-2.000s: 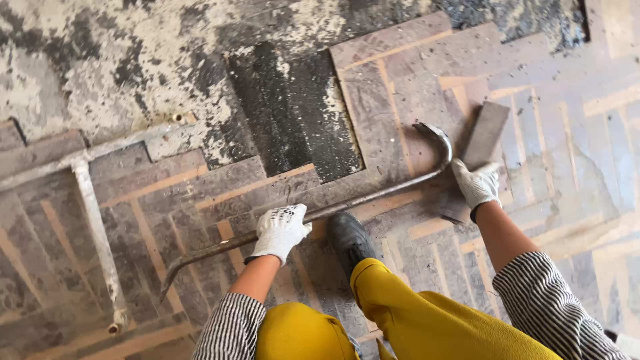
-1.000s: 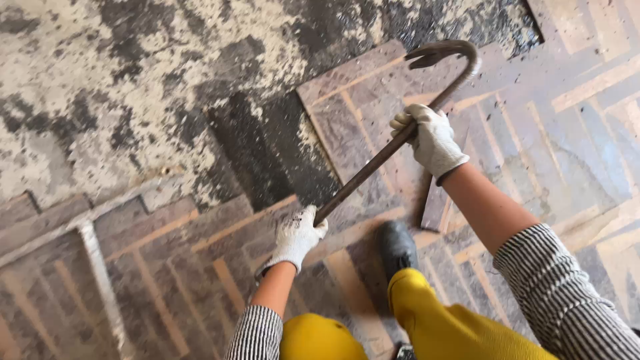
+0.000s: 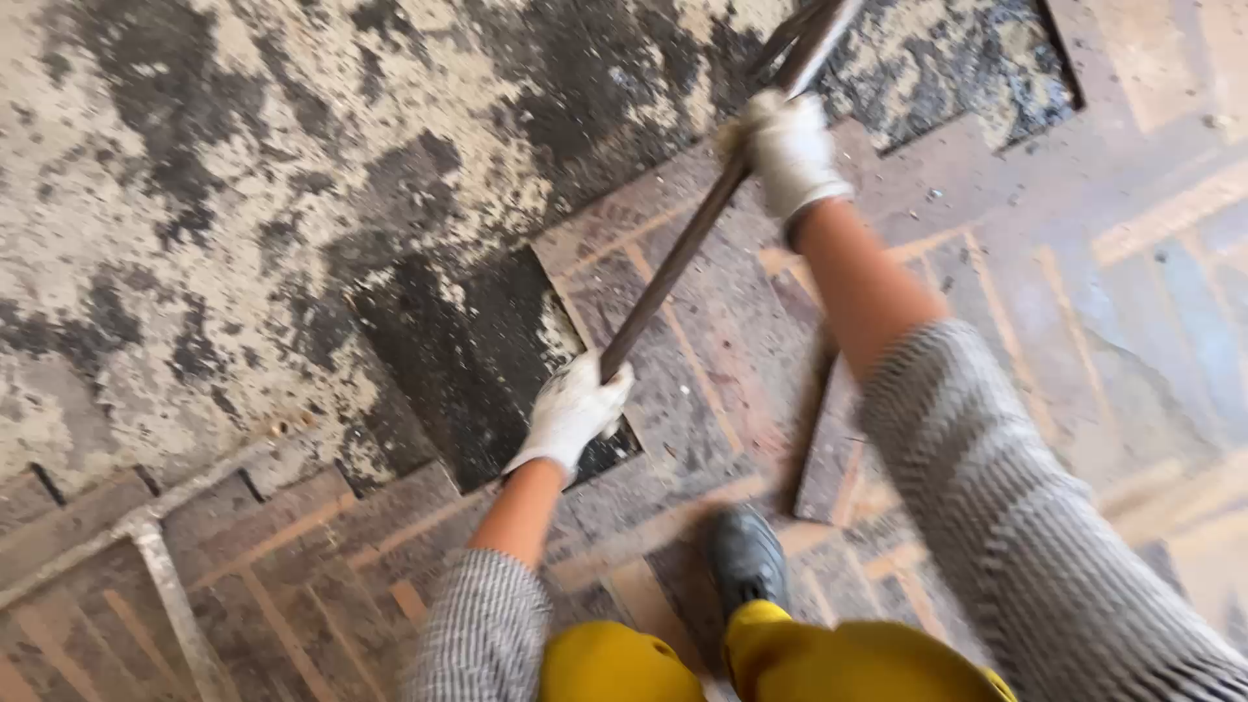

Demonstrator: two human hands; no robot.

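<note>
A steel crowbar (image 3: 673,268) slants up to the right across the herringbone parquet floor (image 3: 682,409). My left hand (image 3: 573,409), in a white work glove, grips its lower end over the dark bare patch (image 3: 468,361). Higher up, my gloved right hand (image 3: 792,156) closes round the shaft just below the curved hook, which is blurred and partly cut off by the top edge. Bare subfloor (image 3: 263,195) with black adhesive residue borders the parquet's stepped edge. Beside my right forearm, a loose parquet block (image 3: 814,429) lies on the floor.
A worn metal frame of joined bars (image 3: 171,585) lies at the lower left, across the parquet edge. My dark shoe (image 3: 746,556) stands on the parquet at bottom centre. Small debris is scattered over the boards at right.
My right hand, near the loose block two seconds ago, has taken hold of the crowbar. The bar has been raised from its low slant, its hook swinging up towards the top of the view.
</note>
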